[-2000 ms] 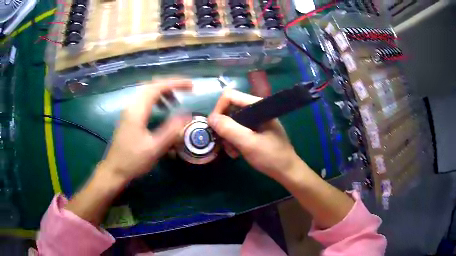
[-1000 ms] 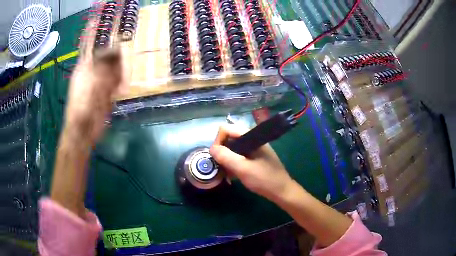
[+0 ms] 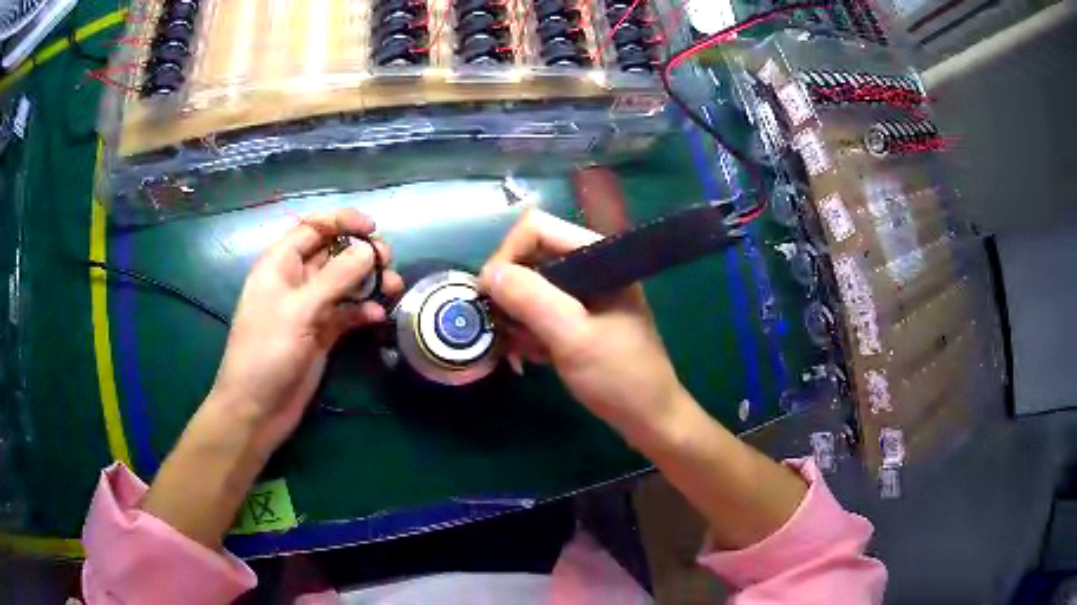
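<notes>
A speaker driver (image 3: 458, 321) with a silver rim and blue-grey centre sits on the round black test fixture (image 3: 413, 343). My right hand (image 3: 602, 337) holds the thick black test probe (image 3: 644, 251) like a pen, its front end at the driver's right edge. My left hand (image 3: 289, 313) is just left of the fixture and pinches a second driver (image 3: 369, 281), seen nearly edge-on and partly hidden by the fingers.
A clear blister tray (image 3: 295, 118) with rows of dark drivers lies ahead. A labelled tray stack (image 3: 874, 260) stands at right. A maroon block (image 3: 602, 199) lies behind the probe. A black cord (image 3: 165, 287) runs at left. A yellow-green label (image 3: 269, 506) is near the front edge.
My left hand has come back from over the tray to beside the fixture, now with a driver in its fingers. My right hand still holds the probe at the fixture. The view has shifted.
</notes>
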